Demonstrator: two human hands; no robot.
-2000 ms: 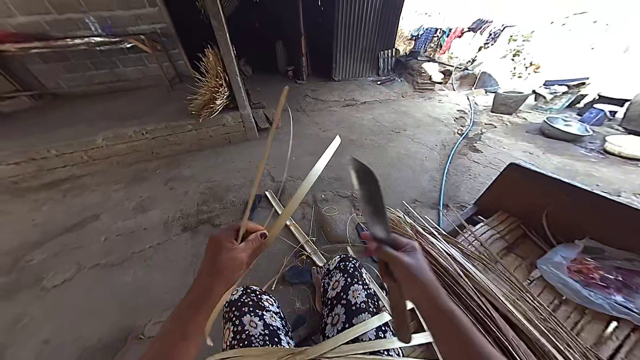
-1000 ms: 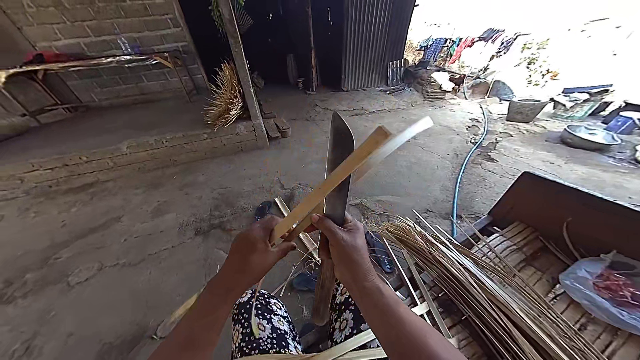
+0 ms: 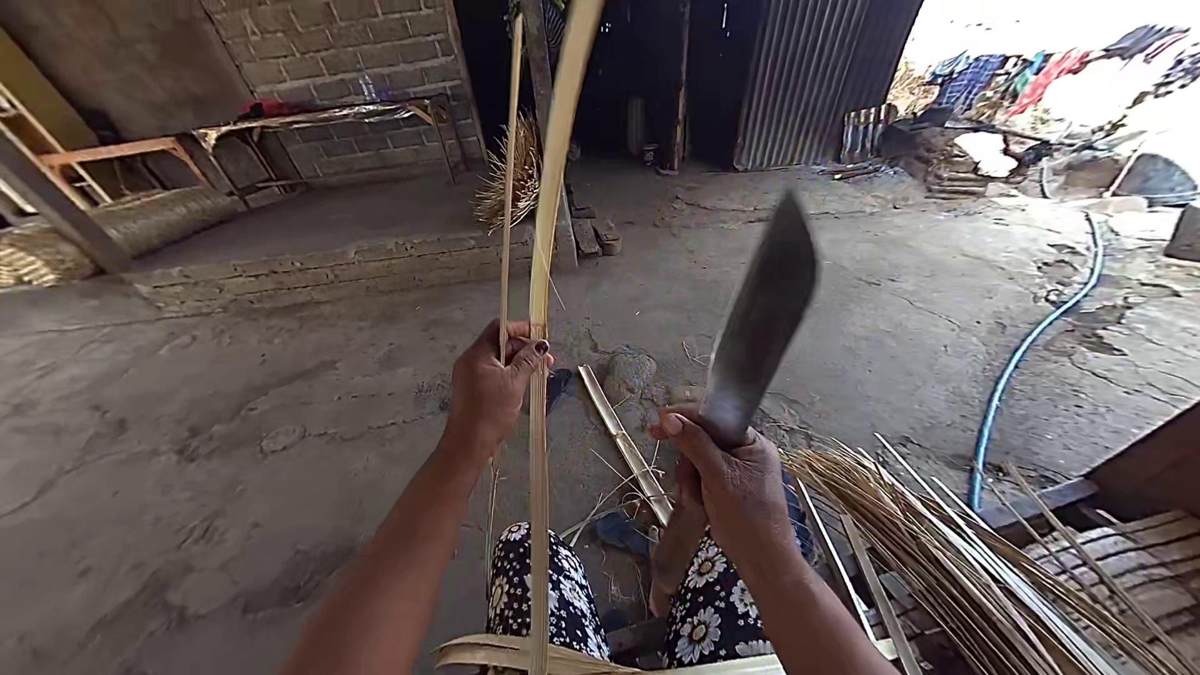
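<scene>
My left hand grips a long pale split strip, likely bamboo, that runs from the top edge of the view down to my lap. A thinner strip stands beside it in the same hand. Held by its wooden handle, a broad-bladed knife points upward in my right hand, apart from the strips. More pale strips lie across my lap. A split length of cane or bamboo lies on the ground between my hands.
A bundle of thin strips lies at my right, against a slatted bamboo surface. Beyond it a blue hose crosses the concrete ground. A low concrete ledge, a bristly bundle and a post stand ahead.
The knife, which was against the strip one second ago, is now apart from it to the right. My left hand has moved away from my right, and the strips stand more upright.
</scene>
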